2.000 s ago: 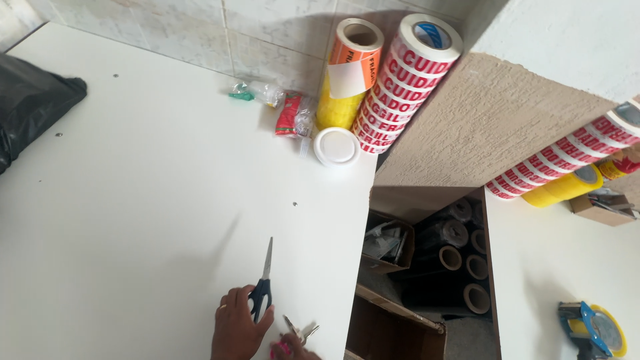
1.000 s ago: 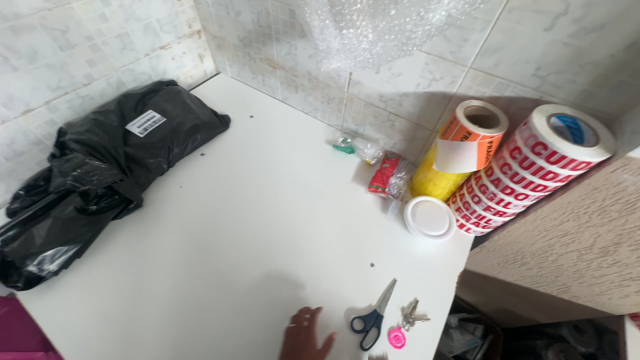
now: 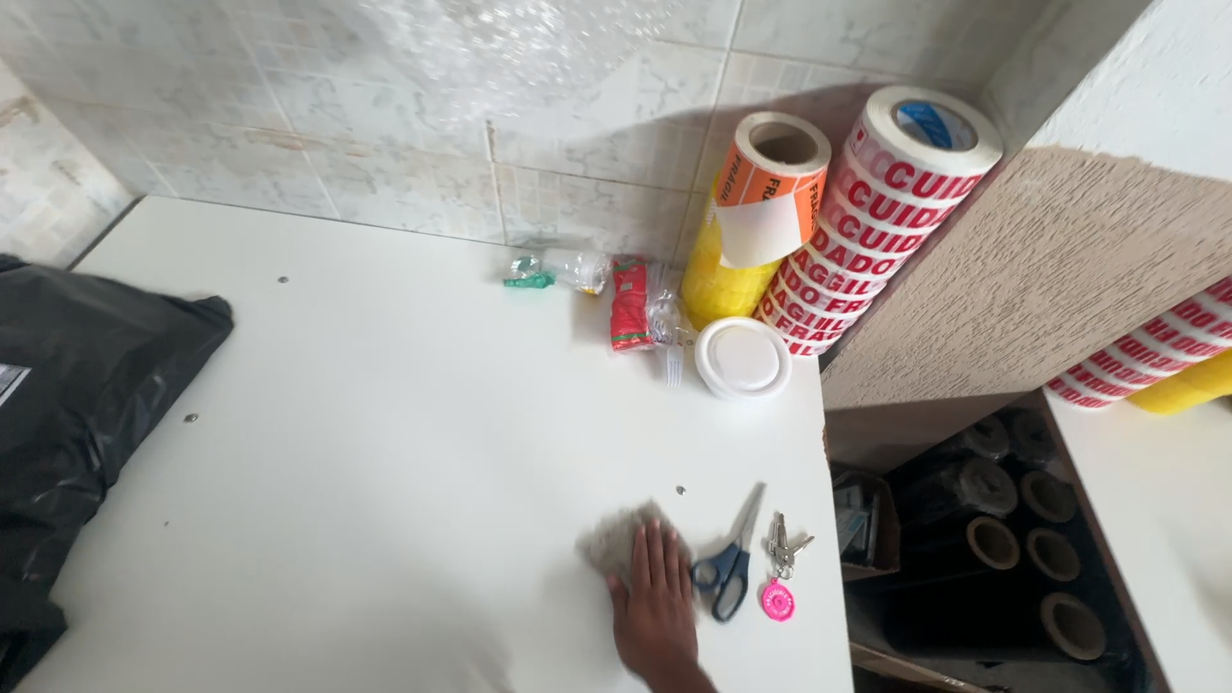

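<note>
My right hand (image 3: pixel 656 602) lies palm down near the table's front right, fingers stretched out and nearly side by side. Under and beside its fingertips is a grey, blurred thing (image 3: pixel 614 541), perhaps a cloth; the hand rests over it rather than clasping it. Just right of the hand are scissors (image 3: pixel 729 568) with dark blue handles, blades pointing away. Beyond them sits a bunch of keys (image 3: pixel 784 551) with a pink round key fob (image 3: pixel 778 600). My left hand is out of view.
A black plastic parcel (image 3: pixel 87 385) lies left on the white table (image 3: pixel 385 433). Along the wall are small plastic bags (image 3: pixel 568 269), a red packet (image 3: pixel 630 306), a white-lidded tub (image 3: pixel 743 358), an orange label roll (image 3: pixel 770 192) and printed tape rolls (image 3: pixel 881 221). Black rolls (image 3: pixel 991 544) fill the gap at right.
Two seconds ago one hand was at the scissors and another at the keys; now both items lie untouched. Since one second ago, my right hand has come over the grey thing beside the scissors.
</note>
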